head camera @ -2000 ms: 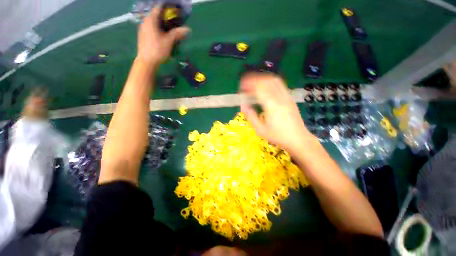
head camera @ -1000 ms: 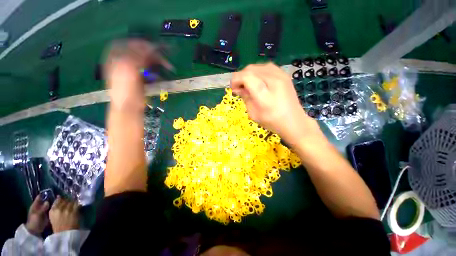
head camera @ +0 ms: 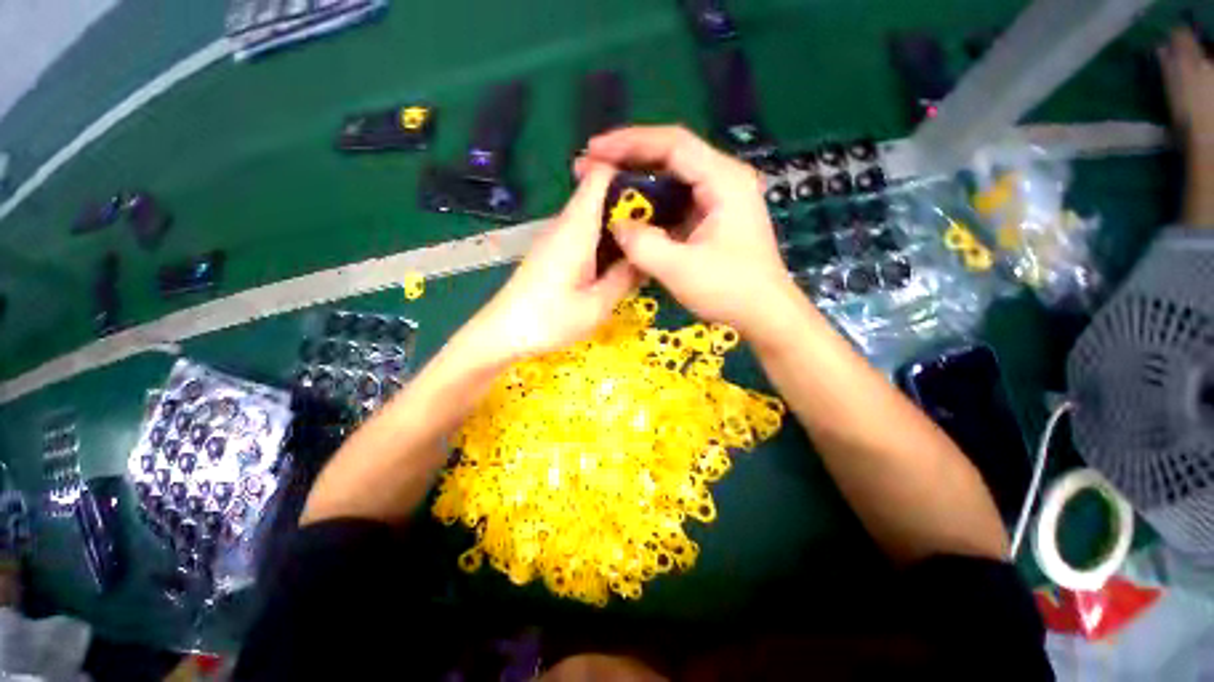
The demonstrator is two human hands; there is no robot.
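Note:
My left hand (head camera: 553, 273) and my right hand (head camera: 719, 233) meet just above the yellow pile, at the rail. Between them they hold a black device (head camera: 666, 197), partly hidden by the fingers. A yellow ring piece (head camera: 630, 208) lies on the device's near end, with my right thumb at its edge. The large loose pile of yellow ring pieces (head camera: 586, 453) lies on the green bench below my hands. A single yellow piece (head camera: 414, 284) lies near the rail, left of my hands.
Black devices lie on the belt beyond the rail (head camera: 320, 280), one (head camera: 386, 129) with a yellow piece. Trays of black parts (head camera: 852, 220) lie right and left. A clear bag (head camera: 1032, 227), smartphone (head camera: 959, 386), tape roll (head camera: 1082, 529) and fan (head camera: 1152, 386) are at right. Another person's arm (head camera: 1189, 120) shows top right.
My left hand has come back from the belt at the left to meet my right hand, and the device is now between them. The other person's hands at lower left are gone from view.

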